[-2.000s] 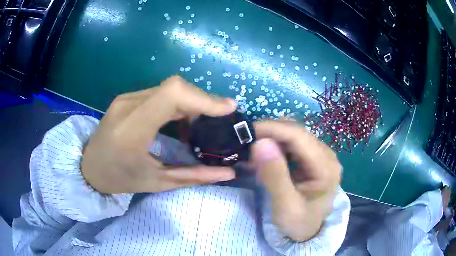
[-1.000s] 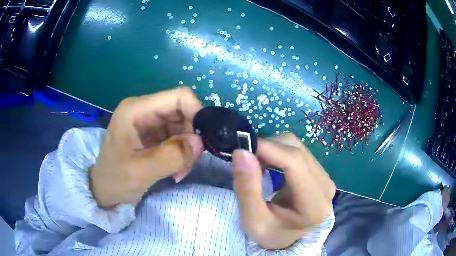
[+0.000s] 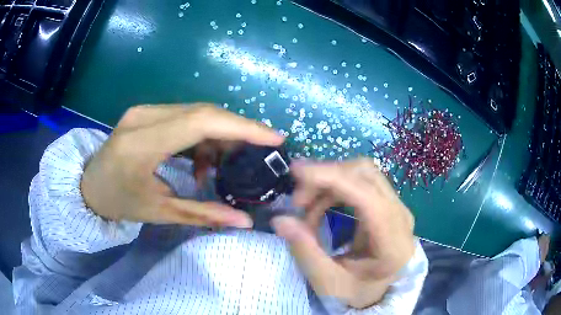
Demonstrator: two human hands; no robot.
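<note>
A round black housing (image 3: 246,174) with a white rectangular frame on its right side is held up in front of my chest. A thin red wire with small pale ends runs along its lower edge. My left hand (image 3: 163,163) grips the housing, with the index finger along the top and the thumb below. My right hand (image 3: 350,224) is at the housing's right side, blurred. Its index fingertip is close to the rim and its thumb is apart below. I cannot tell whether it touches the housing or holds anything small.
Small pale pieces (image 3: 320,126) lie scattered over the green mat (image 3: 154,77). A pile of red-wired components (image 3: 424,144) lies at the right, with tweezers (image 3: 477,167) beside it. Black trays (image 3: 424,46) stand at the back and upper left. Another person's sleeve (image 3: 498,280) shows at lower right.
The housing has moved left and turned, its wired edge facing down. My left hand has opened wider around it. My right thumb has come off the white frame and the hand has drawn slightly away.
</note>
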